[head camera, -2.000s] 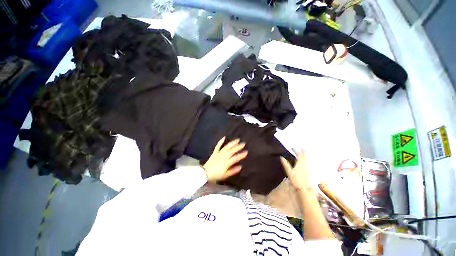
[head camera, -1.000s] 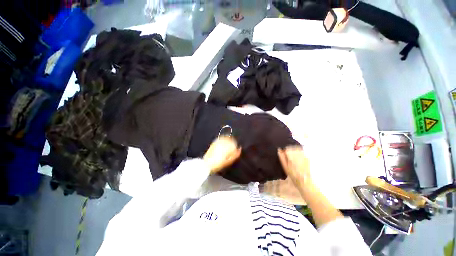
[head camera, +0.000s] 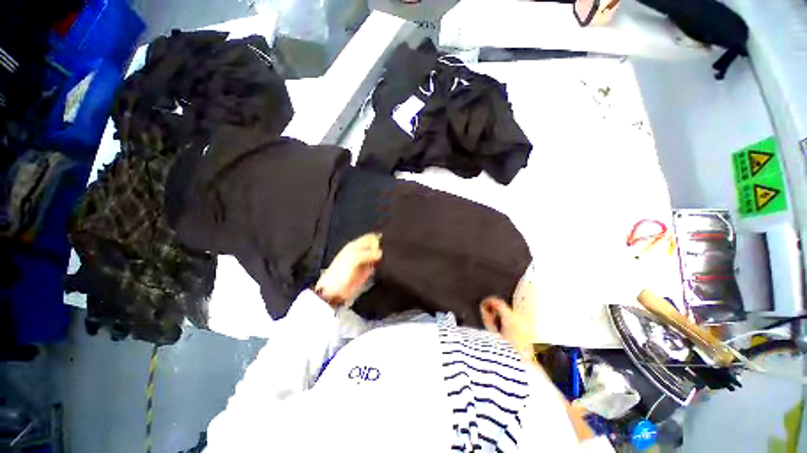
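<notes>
A dark brown garment (head camera: 442, 243) is pulled over the rounded near end of the black padded board (head camera: 354, 205). It lies fairly smooth on top. My left hand (head camera: 351, 268) is at its near left edge with fingers curled; it seems to pinch the cloth. My right hand (head camera: 509, 320) is at its near right edge, fingers bent around the cloth edge and partly hidden. Another dark brown garment (head camera: 274, 199) lies further along the board.
Plaid garments (head camera: 133, 252) and a dark heap (head camera: 208, 80) lie at the left. A crumpled dark garment (head camera: 464, 119) with a white tag lies beyond the board. Red-handled snips (head camera: 647, 233) lie right on the white table (head camera: 597, 168). The iron (head camera: 668, 341) is parked at the right edge.
The garment is flatter and smoother over the board end. My left hand has moved left to the near edge. My right hand has moved down toward my body.
</notes>
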